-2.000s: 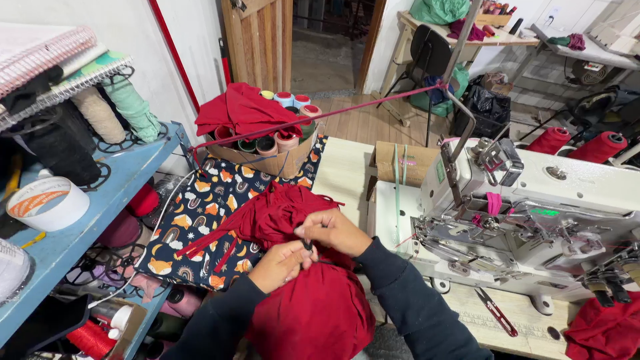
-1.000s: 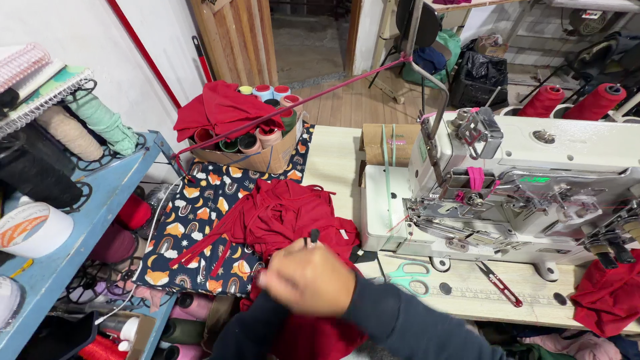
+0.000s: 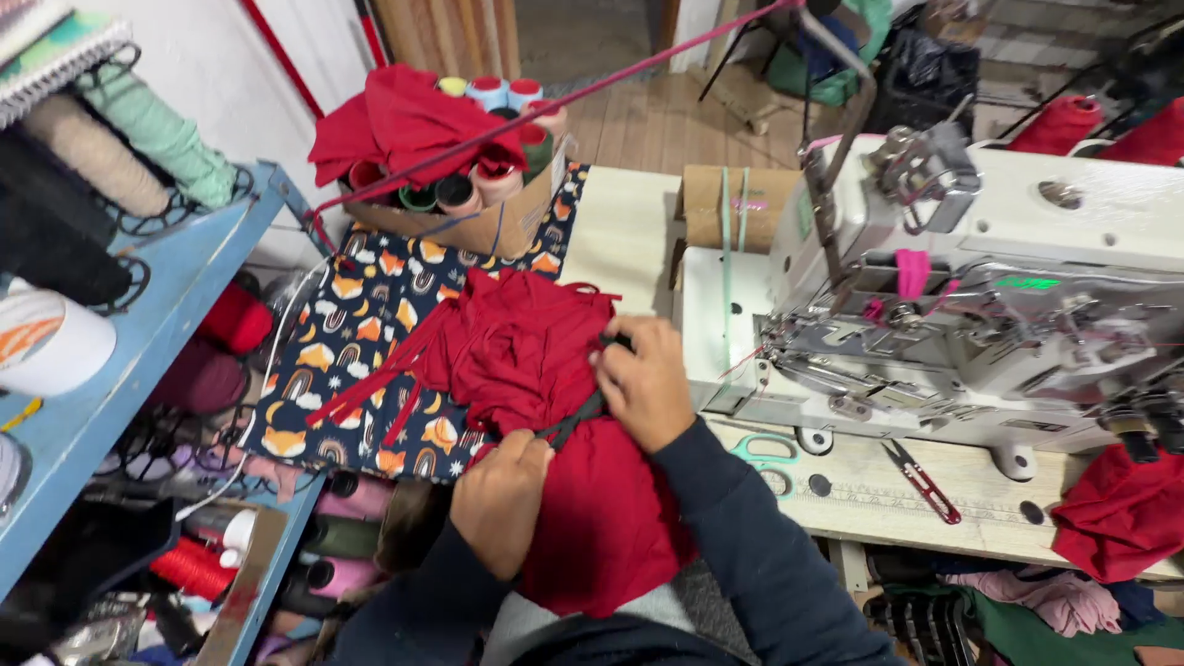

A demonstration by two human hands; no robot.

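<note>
A bundle of red fabric with thin red ties lies on a dark cloth printed with foxes and rainbows. More red fabric hangs over the table edge onto my lap. Around its narrowed middle runs a black strip, slanting between my hands. My left hand grips the strip's lower left end against the fabric. At the upper right, my right hand pinches the black strip between thumb and fingers, beside the red bundle.
A white industrial sewing machine stands at right. Before it lie mint-handled scissors and red thread snips. A cardboard box of thread cones is behind, a blue shelf at left. A magenta strip stretches overhead.
My hands were close together over the red fabric; now they are apart, with the black strip showing between them. The right hand has moved up and right.
</note>
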